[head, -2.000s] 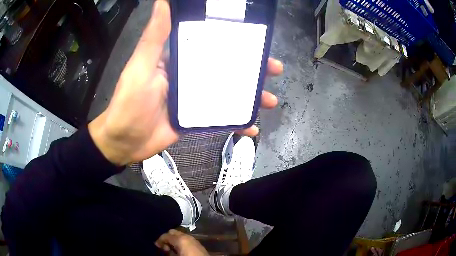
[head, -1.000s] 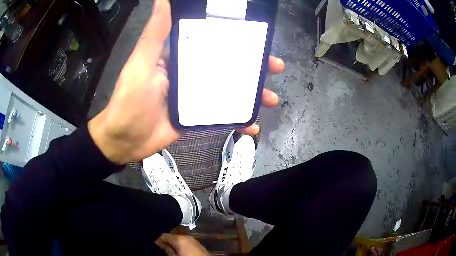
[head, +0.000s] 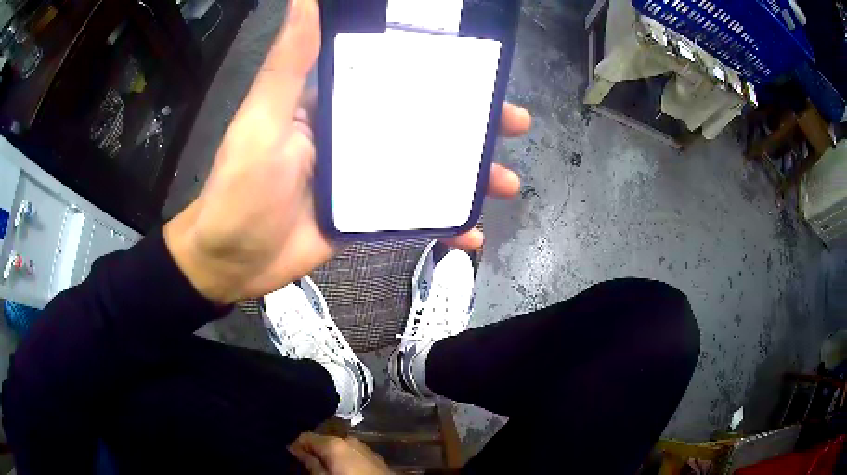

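A smartphone with a glaring white screen and dark edge stands upright at the top centre, its top cut off by the picture's edge. My left hand holds it, thumb along the left side and fingertips showing past the right side. My right hand rests low between my thighs at the bottom edge, partly cut off; its fingers are not clear enough to tell whether it is open or shut.
My white shoes rest on a checked surface. A water dispenser stands at left, a dark cabinet behind it. A blue crate and light cloth are at upper right. Wooden and red items lie at lower right.
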